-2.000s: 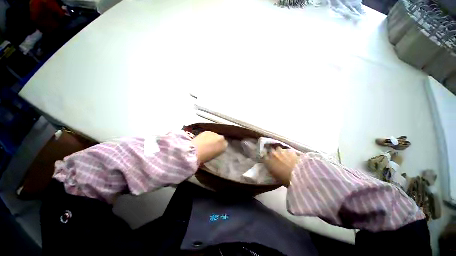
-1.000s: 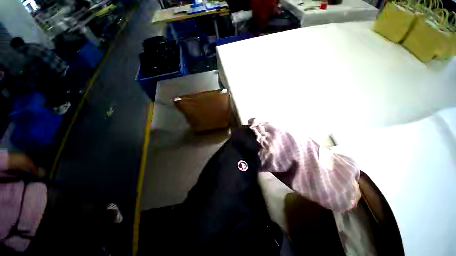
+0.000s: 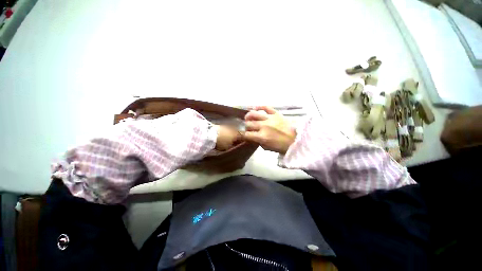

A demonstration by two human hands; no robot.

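A brown handbag (image 3: 224,161) lies in front of me at the table's near edge, its open mouth facing up. My left hand (image 3: 229,137) is at the right part of the mouth, its fingertips hidden beside the right hand. My right hand (image 3: 268,130) has its fingers curled over the bag's right end. The hands meet there, with a small pale spot between them that is too blurred to name. My left sleeve covers much of the opening, so the inside is mostly hidden.
Bundled tan-olive straps (image 3: 404,119) with white wraps lie in a pile on the table (image 3: 174,47) at right. Flat white stacks (image 3: 436,58) are at far right. A brown bag (image 3: 27,233) shows low at left, and another brown thing (image 3: 465,127) at the right edge.
The view has swung from the left aisle back to the table. Compared with two seconds ago, the right hand has moved from inside the bag to its right end, and the left hand has moved towards that end.
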